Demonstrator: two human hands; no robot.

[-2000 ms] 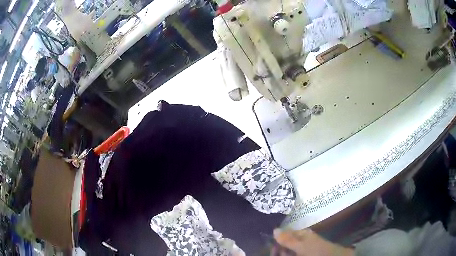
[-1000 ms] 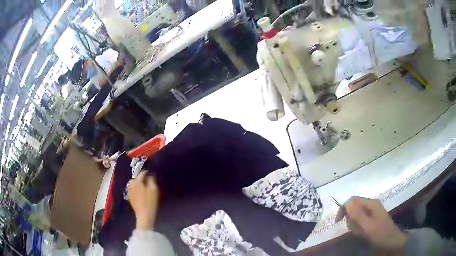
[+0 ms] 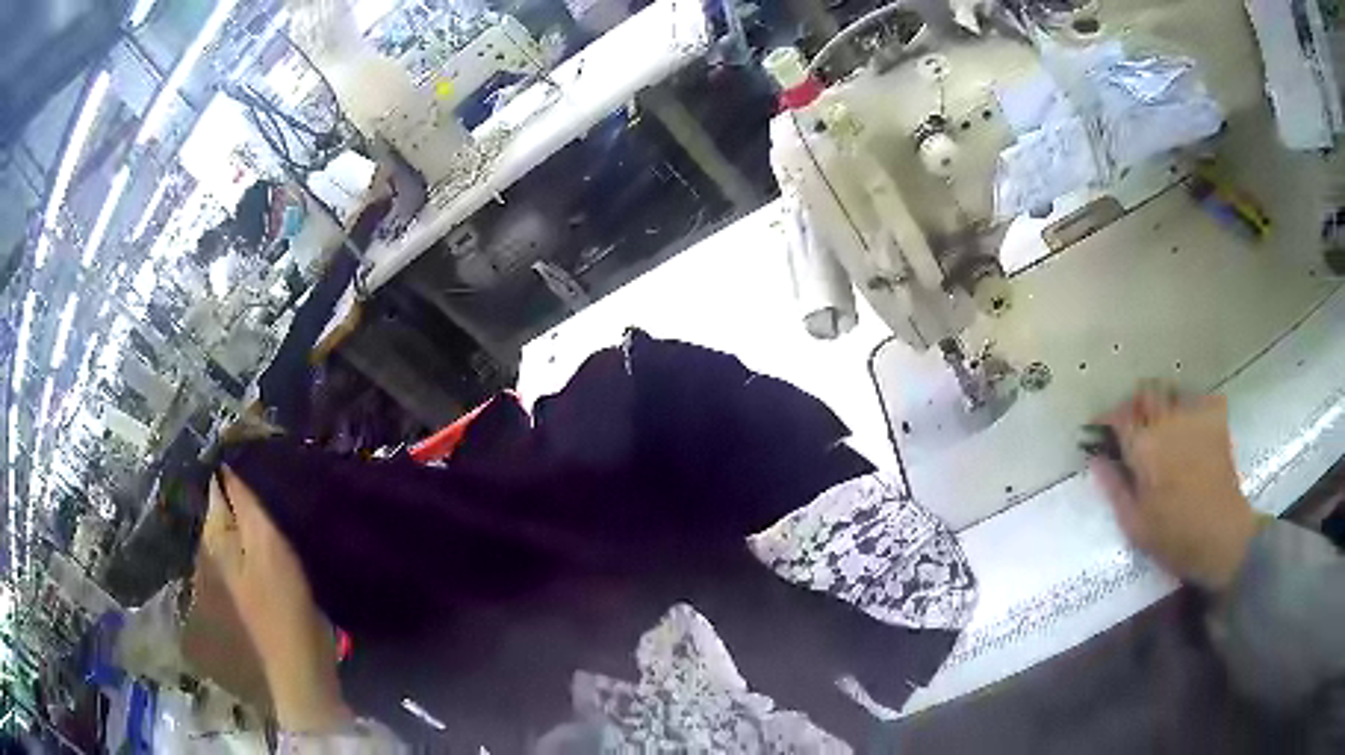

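Dark cloth lies in a large heap over the white table's left part and runs out to the left. Two pieces of printed fabric, white with a dark blotchy pattern, lie on it; the nearer one is cut off by the lower edge. My left hand grips the dark cloth's far left edge and holds it up. My right hand is over the front of the machine bed, its fingers curled around a small dark tool, seemingly thread snips, partly hidden by the hand.
The sewing machine head stands beyond the cloth, its presser foot over the bed. Papers and a yellow-handled tool lie farther right. An orange-red basket and brown cardboard are partly covered at left.
My left hand has come into view and moved left, drawing dark cloth over the basket and cardboard. My right hand has moved up from the table's front edge onto the machine bed.
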